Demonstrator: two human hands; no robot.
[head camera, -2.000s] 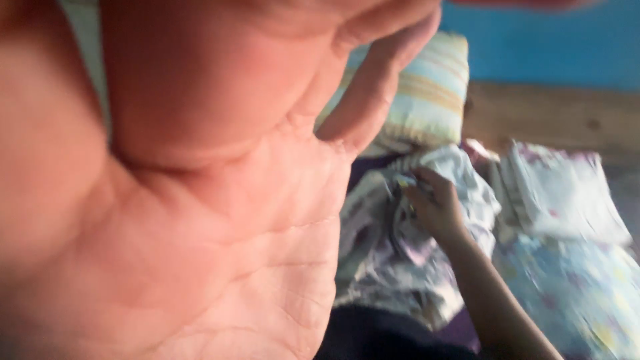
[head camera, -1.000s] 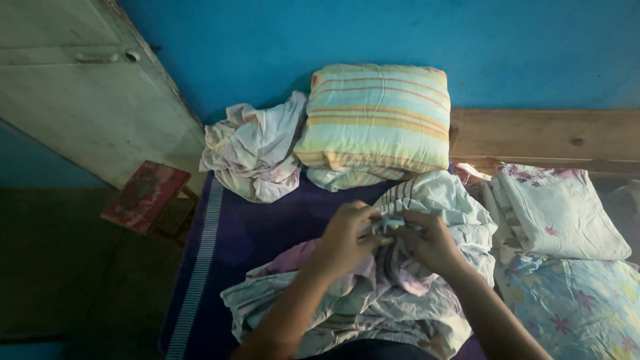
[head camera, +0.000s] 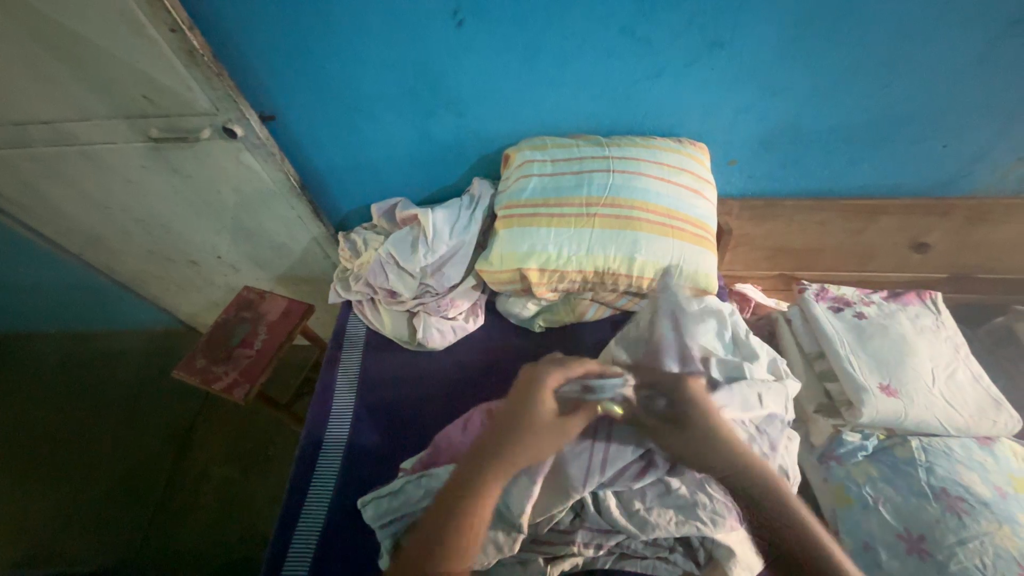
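Note:
My left hand (head camera: 560, 400) grips a bunched part of light patterned cloth (head camera: 596, 388) above the bed. Close at its right, my right hand (head camera: 672, 412) is blurred and closed around the same cloth, a blurred piece of which sticks up above it. A small shiny yellowish thing (head camera: 610, 409) shows between the hands; I cannot tell what it is. Below and around the hands lies a crumpled heap of white and purple-patterned cloth (head camera: 640, 512), with a pink part (head camera: 460, 438) at its left.
A striped pillow (head camera: 604, 208) leans at the blue wall, beside crumpled pale cloth (head camera: 424, 264). Folded white floral cloth (head camera: 912, 368) and a blue floral piece (head camera: 928, 504) lie at right. A red stool (head camera: 244, 344) stands left of the purple bed cover (head camera: 424, 376), near a door (head camera: 144, 200).
My left hand, large and close to the camera two seconds ago, came down to the cloth beside my right hand. Since one second ago, a piece of cloth has risen above my right hand.

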